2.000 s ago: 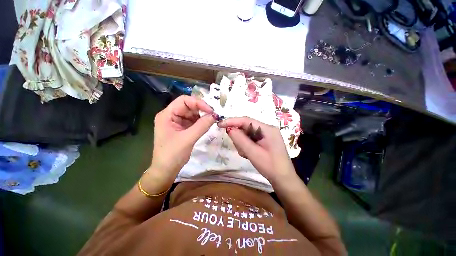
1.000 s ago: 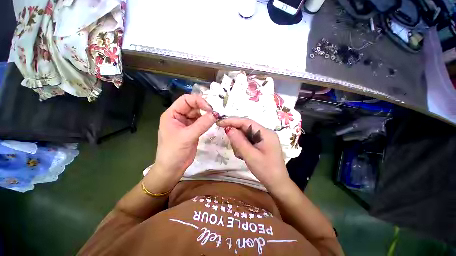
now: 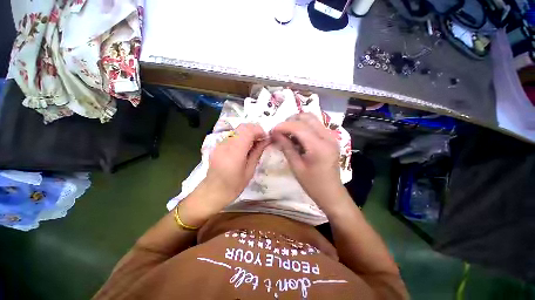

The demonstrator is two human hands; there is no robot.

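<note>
A cream garment with pink-red flowers [image 3: 264, 181] lies over the lap, its far end against the table edge. Small dark buttons [image 3: 268, 105] show on its pale front strip, beyond my hands. My left hand [image 3: 237, 159] pinches the garment with closed fingertips. My right hand [image 3: 312, 153] meets it there, fingers curled and slightly blurred, with a small dark object partly visible in its palm. Whether the right fingertips hold a needle or thread cannot be seen.
The table has a white area [image 3: 211, 41] and a grey area with loose buttons [image 3: 378, 58]. A phone [image 3: 332, 7] lies at its back. Floral garments [image 3: 76, 58] hang at left, above a blue garment [image 3: 35, 196]. Dark straps [image 3: 463, 29] lie at right.
Both hands have come down onto the garment from holding a small dark thing between their fingertips. The dark dots on the front strip now show, and the garment spreads further left.
</note>
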